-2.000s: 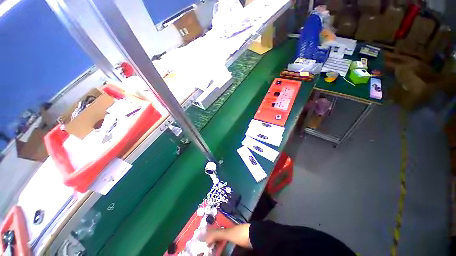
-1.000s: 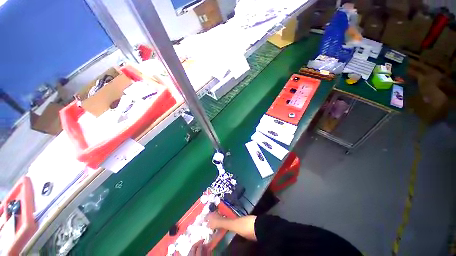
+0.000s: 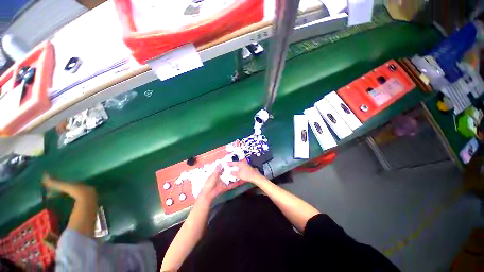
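A red foam tray (image 3: pixel 175 204) lies on the green bench in front of me, with a few round white parts (image 3: pixel 169 202) at its left end. A pile of small whitish wrapped items (image 3: pixel 192 178) covers its middle. My left hand (image 3: pixel 211 183) is at the pile's right part, and my right hand (image 3: pixel 245 171) is beside it over the tray's right end. Blur and glare hide whether either hand holds anything. A heap of small black, white and silver parts (image 3: pixel 255 144) touches the tray's right end. A black lump (image 3: pixel 191 161) sits at its upper edge.
Long white boxes (image 3: pixel 301 136) stand in a row at right, before a second red tray (image 3: pixel 395 98). A metal post (image 3: pixel 277 58) rises behind the heap. A neighbour's arm (image 3: pixel 82 207) reaches in at left above a red parts tray (image 3: pixel 26 241). A white shelf with red bins (image 3: pixel 193 34) runs above.
The view has swung left and down, so the whole red tray, both my hands and the neighbour's arm now show. My left hand has come further into view, beside my right hand.
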